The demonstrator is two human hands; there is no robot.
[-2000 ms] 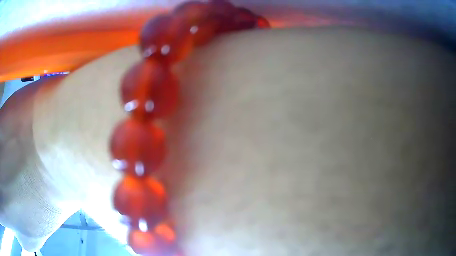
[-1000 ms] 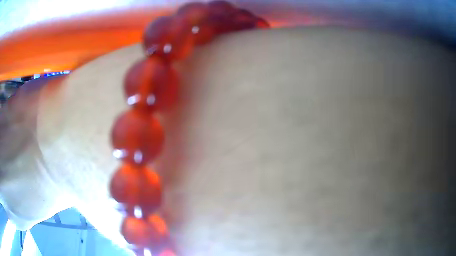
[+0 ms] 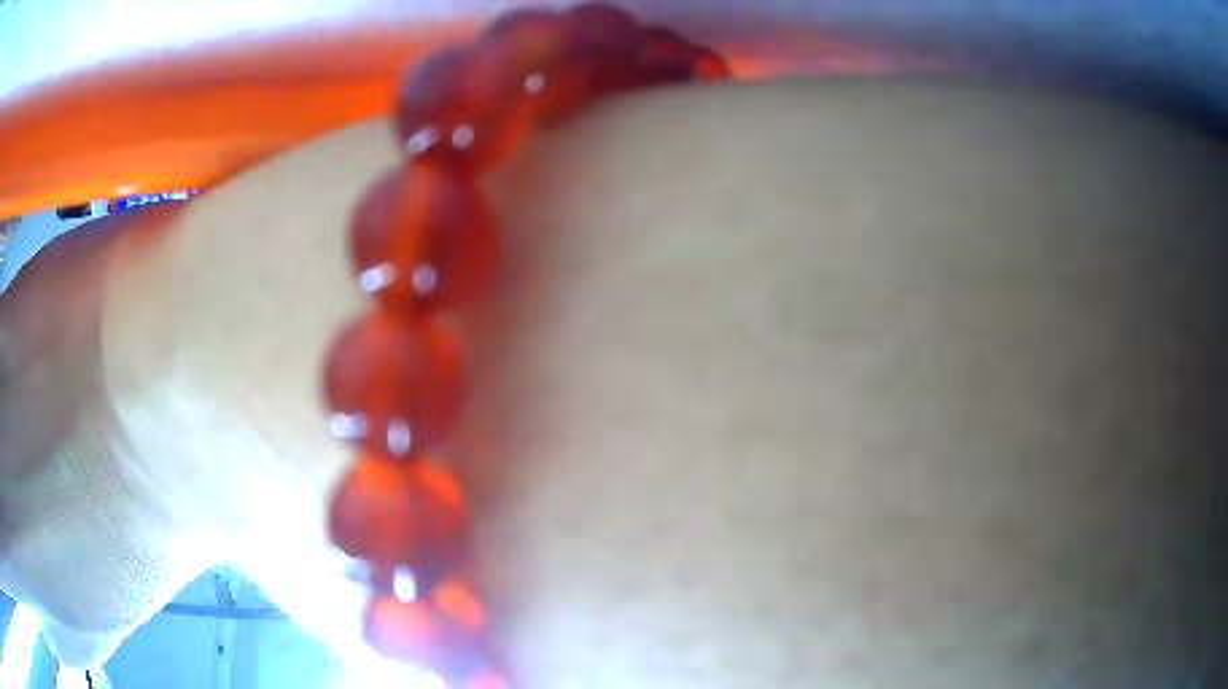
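A bare forearm very near the lens fills most of the head view, blurred. A bracelet of translucent red-orange beads goes around it, left of the middle. The arm narrows towards the left edge, where part of a hand shows, cut off and blurred. A pale, fine-textured part, perhaps a glove or finger cover, is at its lower end. I cannot tell whether this is my left or my right hand. Its fingertips and anything held are not visible. The other hand does not show.
A smooth orange band crosses the upper left, very near the lens, below a blurred pale area. Bright light and pale blue-white fittings show at the lower left. Small dark and blue items show at the left, just under the band.
The hand at the left edge has shifted slightly and its pale textured lower part shows more clearly than one second ago. The beads have moved a little to the right and down.
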